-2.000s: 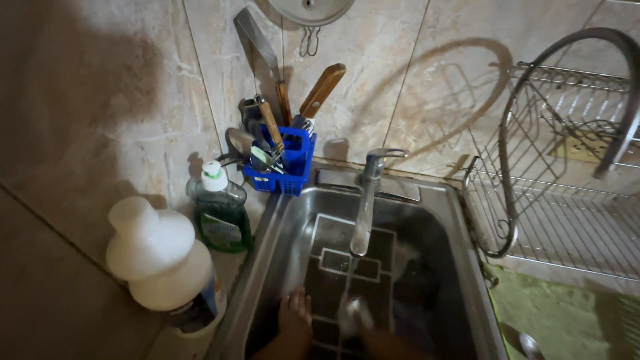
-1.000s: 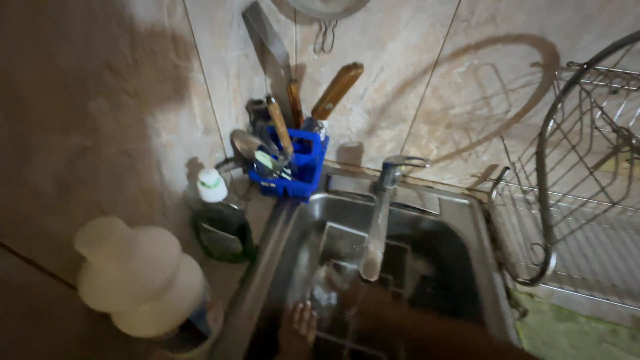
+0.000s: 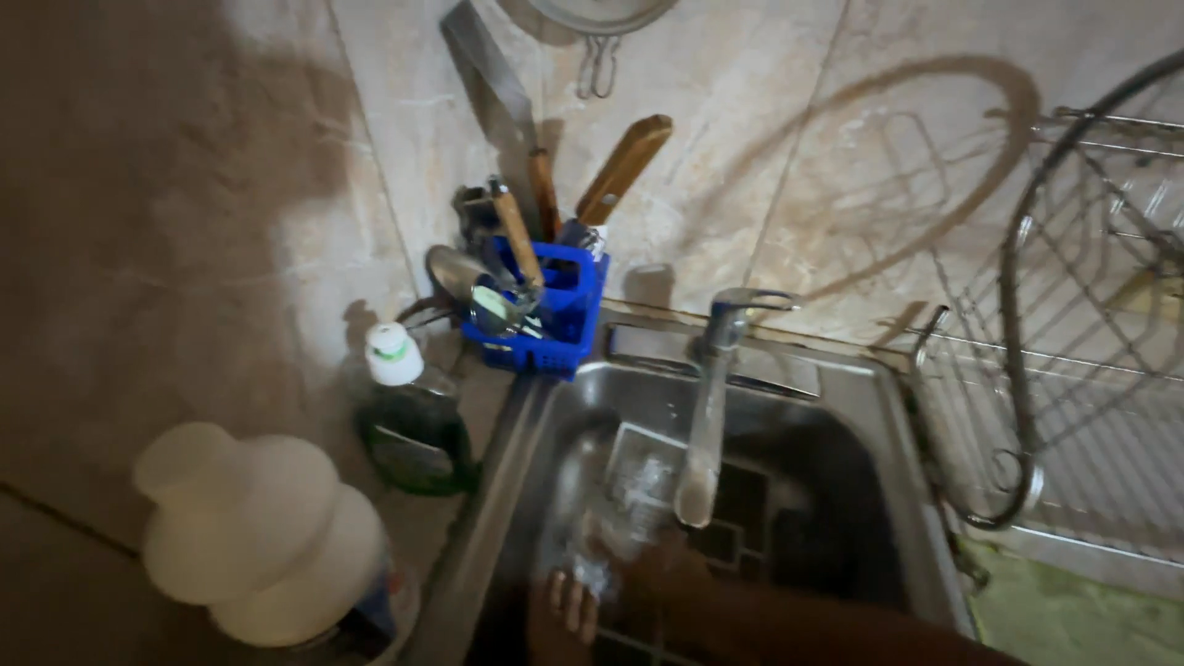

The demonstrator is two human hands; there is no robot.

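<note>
My left hand (image 3: pixel 572 610) is low in the stainless steel sink (image 3: pixel 851 407), its fingertips showing beside some splashing water. My right hand (image 3: pixel 661 564) reaches in from the right, under the metal faucet (image 3: pixel 708 435), and is blurred and dark. Whether either hand holds anything cannot be seen. A dark mat or grid with pale lines (image 3: pixel 740 499) lies on the basin floor. At the sink's back left corner stands a blue plastic utensil basket (image 3: pixel 578 324) with spoons and wooden-handled utensils in it.
Left of the sink stand a dish soap bottle (image 3: pixel 416 444) with a white cap and a large white plastic bottle (image 3: pixel 268 527). A wire dish rack (image 3: pixel 1091 435) stands on the right, above a green cloth or mat (image 3: pixel 1073 601). A round metal utensil (image 3: pixel 606 11) hangs on the tiled wall.
Since the oldest frame my right hand has moved up and left in the sink, and its forearm now crosses the basin. My left hand stays low in the basin. The view has shifted slightly.
</note>
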